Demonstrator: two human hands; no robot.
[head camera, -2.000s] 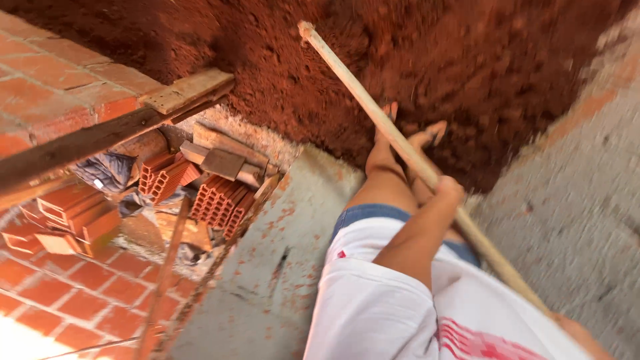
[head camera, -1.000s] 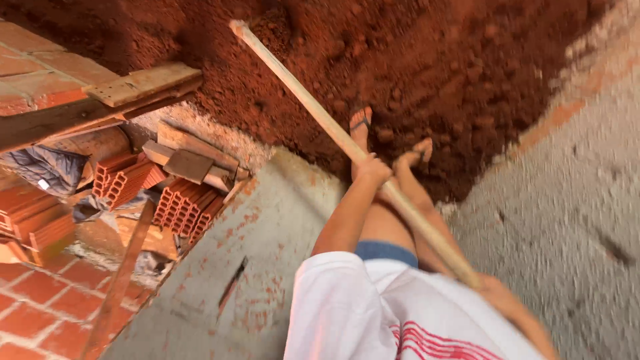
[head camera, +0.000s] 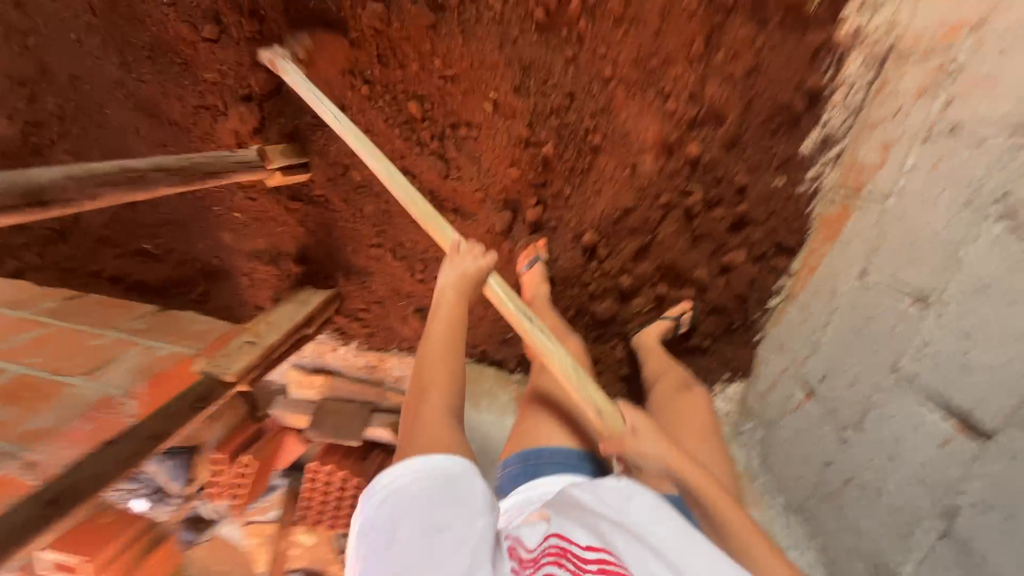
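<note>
A long pale wooden pole (head camera: 384, 170) slants across the head view, its far end low over reddish soil (head camera: 608, 104) at the upper left. My left hand (head camera: 466, 266) is closed around the pole's middle. Around its near end, in front of my shorts, my right hand (head camera: 636, 436) is gripped. What is fixed to the far end, if anything, is blurred against the soil. Both my feet, in flip-flops, stand on the loose earth just beyond the pole.
A rough plastered wall (head camera: 904, 336) rises at the right. To the left are a brick wall (head camera: 88, 344), a wooden post (head camera: 144, 180) and a wooden beam (head camera: 240, 344). Stacked hollow clay bricks (head camera: 332, 488) and wood pieces lie at the lower left.
The view has shifted, showing more soil and a second timber at the left. Both hands still hold the pole; my left arm now reaches further forward, away from my body.
</note>
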